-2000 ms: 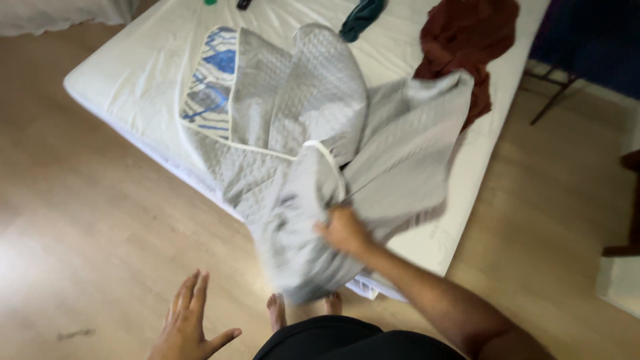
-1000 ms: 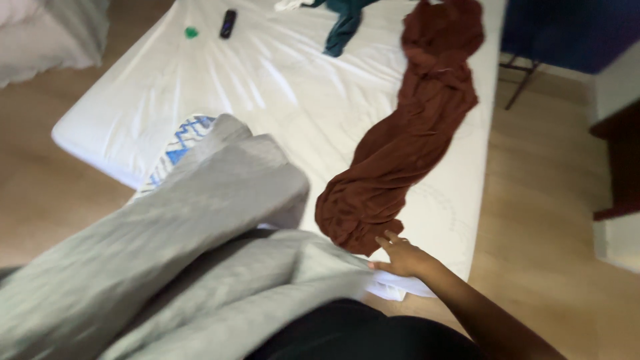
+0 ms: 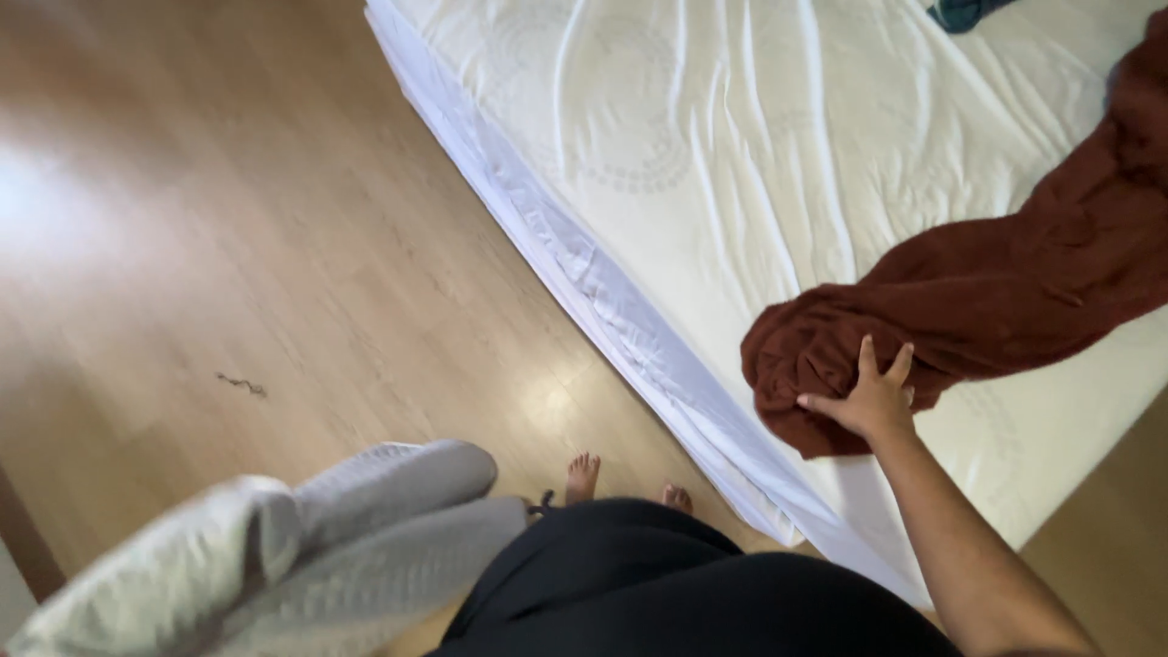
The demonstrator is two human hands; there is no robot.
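Observation:
My right hand [image 3: 874, 394], fingers spread, is over the bunched near end of a rust-brown cloth [image 3: 985, 292]; whether it touches the cloth I cannot tell. That cloth runs along the white-sheeted mattress [image 3: 639, 173] toward the upper right. A grey quilted cover [image 3: 392, 538] hangs at the lower left, beside my body and off the mattress. My left hand is out of view, so its hold on the cover cannot be seen.
Part of a dark teal cloth [image 3: 958, 13] shows at the top edge. The wooden floor [image 3: 301, 274] lies left of the mattress, with a small dark string-like thing [image 3: 242, 384] on it. My bare feet [image 3: 582, 476] stand beside the mattress.
The grey quilted cover, spread on the mattress two seconds ago, has moved off it to the left. My right hand has let go of it. The view has swung left.

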